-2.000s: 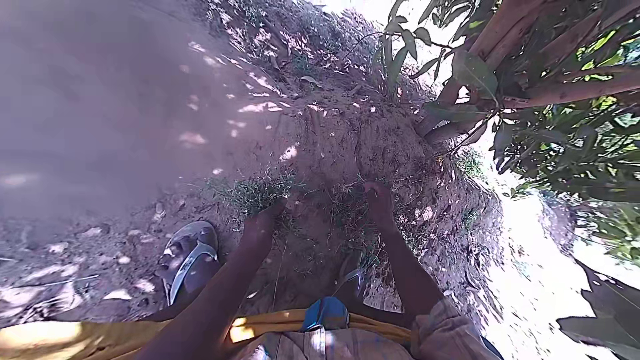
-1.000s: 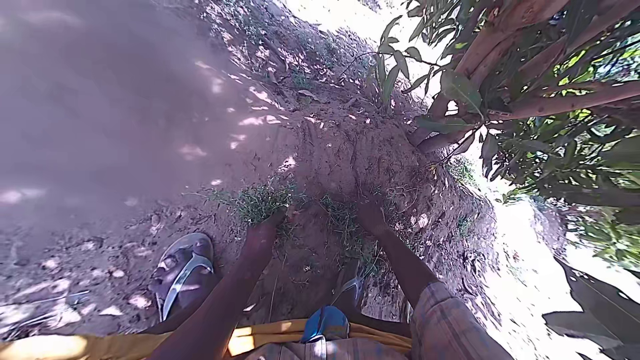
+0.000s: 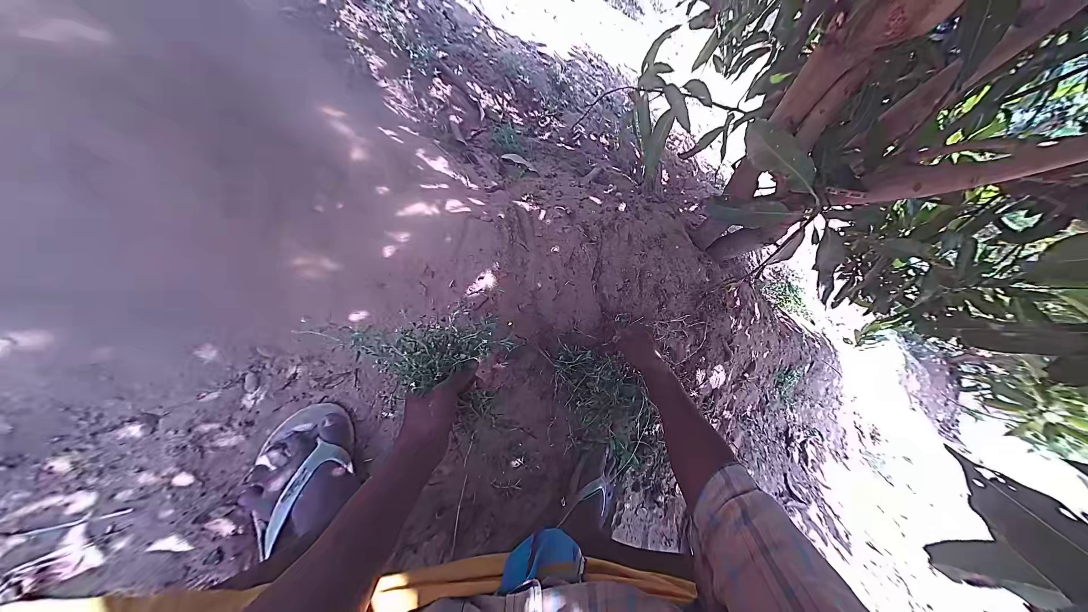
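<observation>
My left hand [image 3: 442,398] is closed on a bunch of green weeds [image 3: 421,350], which spreads out to the left above the bare soil. My right hand [image 3: 636,344] reaches down to the ground at the upper edge of a patch of low green plants [image 3: 595,391]; its fingers are dark and blurred against the soil, so whether it grips anything cannot be told. Both hands are low over the earth, apart from each other, between my sandalled feet.
A sandal [image 3: 310,476] is on my foot at the lower left, another [image 3: 599,493] is partly hidden near the plants. A tree trunk [image 3: 756,195] with leafy branches leans in at the upper right. The soil bank [image 3: 799,408] drops off toward bright ground on the right.
Since two seconds ago, more of the green plants shows between my hands, beside the right one. The left hand keeps its bunch of weeds.
</observation>
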